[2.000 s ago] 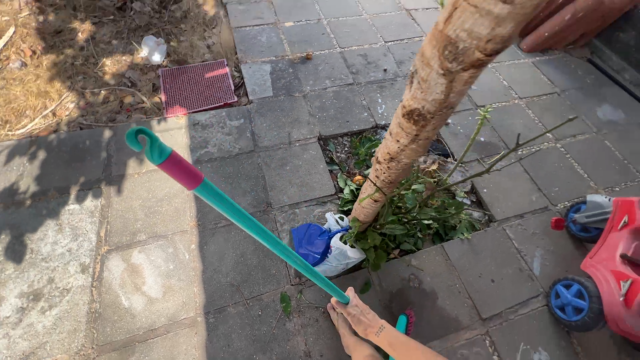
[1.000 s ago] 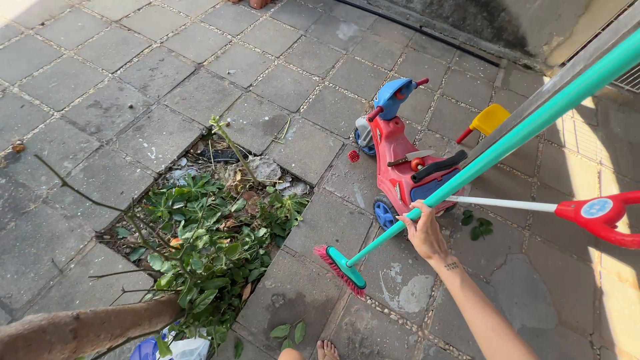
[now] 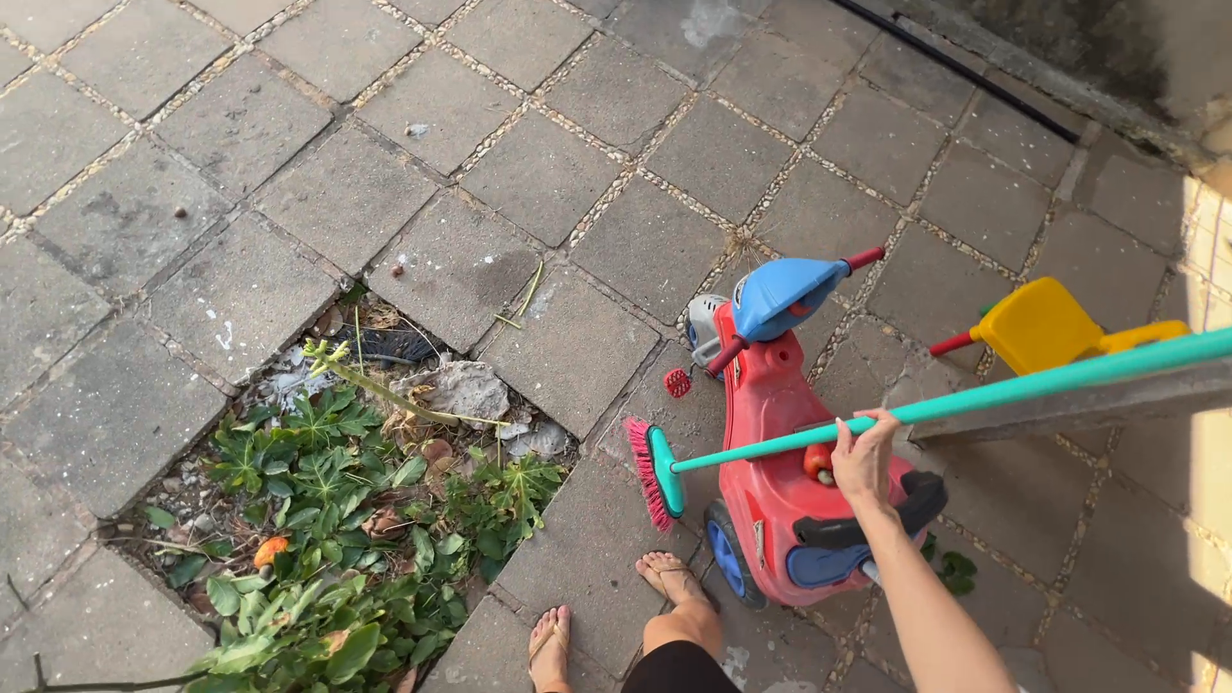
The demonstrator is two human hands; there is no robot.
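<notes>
My right hand [image 3: 866, 457] comes in from the lower right and holds the green handle of a broom [image 3: 789, 445], thumb on the near side and fingers over the top. The handle slants up to the right edge, across a red plastic ride-on toy [image 3: 760, 491] with blue handlebars. Left of the toy, the broom's head with pink bristles [image 3: 650, 474] is over the paving. A red fruit [image 3: 818, 460], partly hidden by the handle and my hand, lies on the toy beside my thumb. My left hand is out of view.
A square planting hole with green leafy cuttings [image 3: 327, 500], a chunk of rubble [image 3: 462, 393] and an orange fruit [image 3: 271, 551] lies left of my feet in flip-flops [image 3: 551, 643]. A yellow plastic toy [image 3: 1039, 327] stands at right, near a wall.
The view has swung from the tree trunk to the ride-on toy. The trunk and the white bar with a red handle, seen earlier, are out of frame. The broom remains in my right hand.
</notes>
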